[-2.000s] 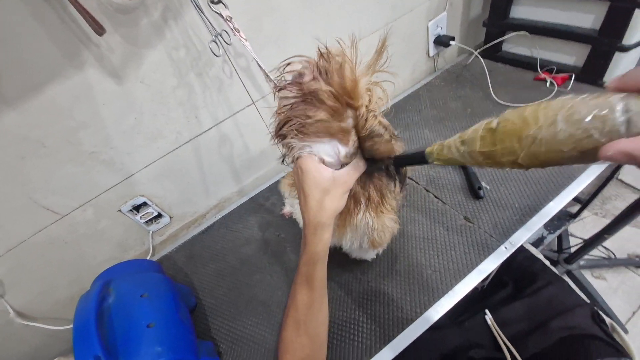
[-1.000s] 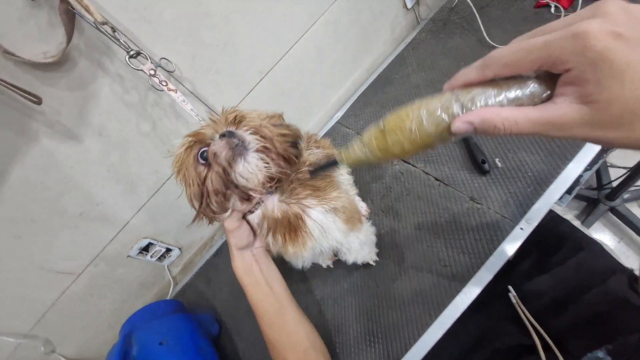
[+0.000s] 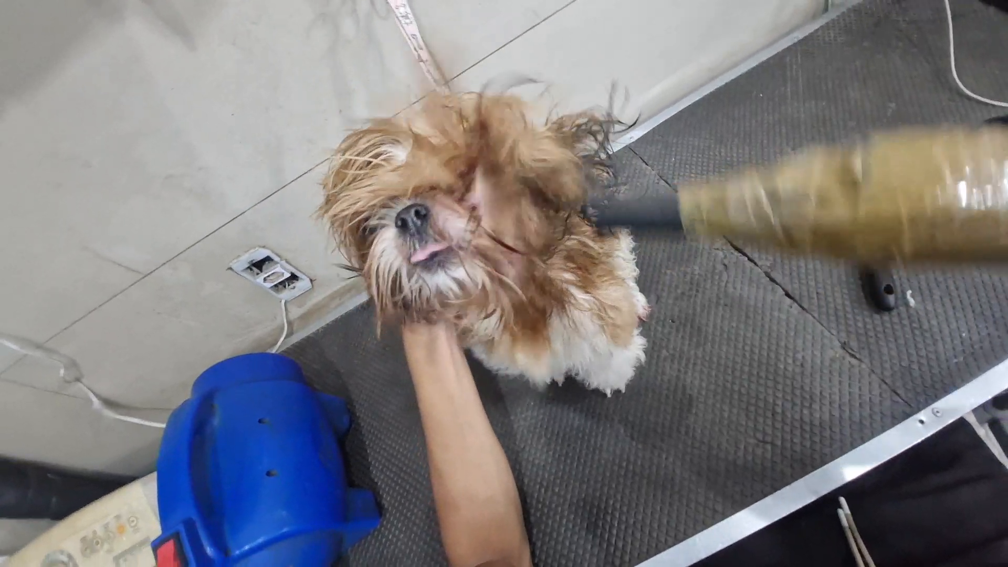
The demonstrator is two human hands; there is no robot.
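Observation:
A small brown and white long-haired dog is on a black ribbed table mat, its nose toward the camera, its tongue tip showing and its fur blown about. My left hand is under the dog's chin, its fingers mostly hidden by fur. From the right, a dryer nozzle wrapped in yellowish tape points its black tip at the side of the dog's head, close to the ear. The nozzle is blurred. My right hand is out of the frame. A patterned strap runs up from behind the dog's head.
A blue blower housing stands at the lower left, beside a cream panel with knobs. A wall socket with a white cable is behind it. A black handle lies on the mat. The table's metal edge crosses the lower right.
The dog's face, tilted upward one second ago, now points toward the camera. Its head fur is blown up again. My right hand, visible on the nozzle before, has left the view.

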